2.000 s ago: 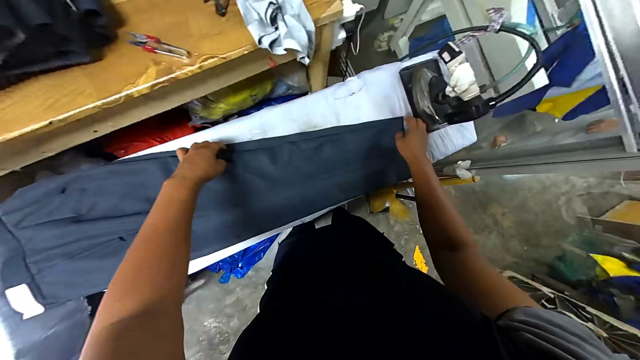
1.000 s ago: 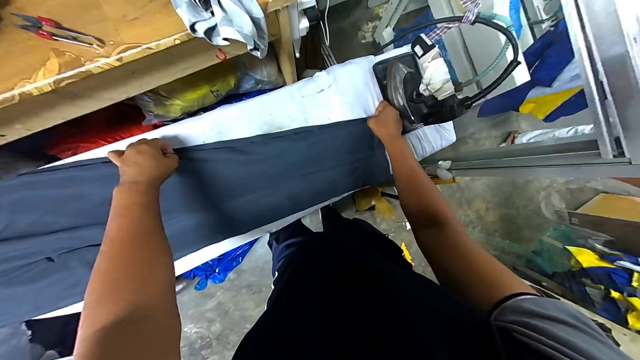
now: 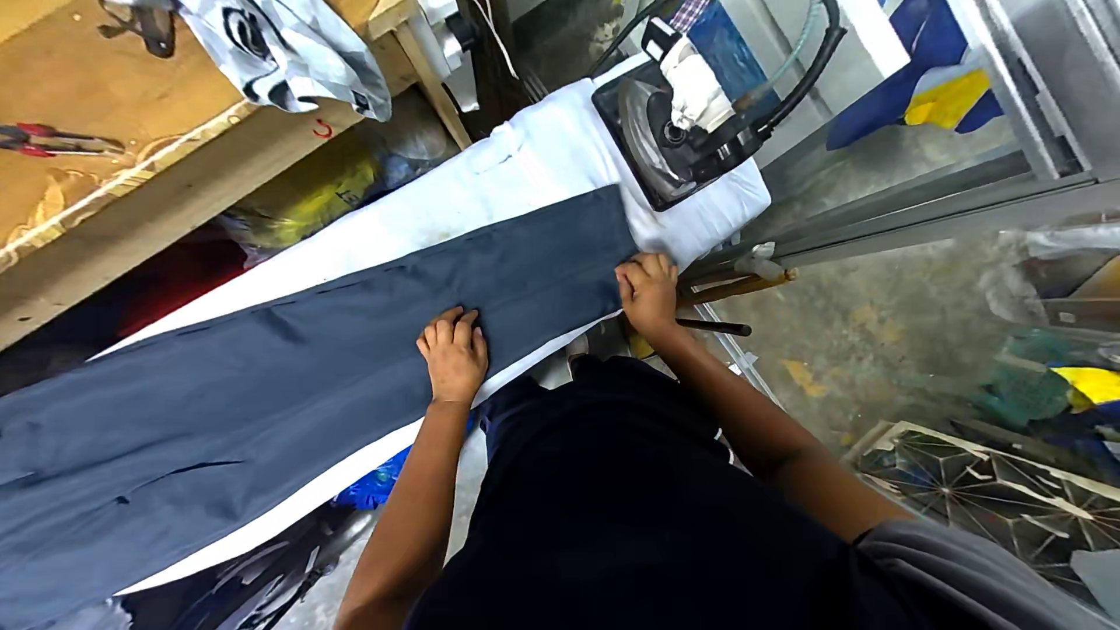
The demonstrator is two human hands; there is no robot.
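Dark grey trousers (image 3: 332,350) lie lengthwise along a white padded ironing board (image 3: 542,166). My left hand (image 3: 453,353) rests on the trouser leg near the board's near edge, its fingers slightly curled on the fabric. At the hem's near corner is my right hand (image 3: 649,287), its fingers closed on the cloth edge. Just beyond the hem an electric iron (image 3: 652,144) with a white cloth around its handle sits on a black rest at the board's end. A black hose runs from the iron.
A wooden table (image 3: 192,166) at the upper left bears red-handled pliers (image 3: 57,142) and a light printed cloth (image 3: 289,48). Filled plastic bags (image 3: 332,197) lie under it. A metal frame (image 3: 927,206) stands right of the board, and a dark rod (image 3: 716,327) juts out near my right forearm.
My left hand has moved from the far edge of the trouser leg to its near side, closer to the hem. My right hand has moved from the hem's far corner to the near corner.
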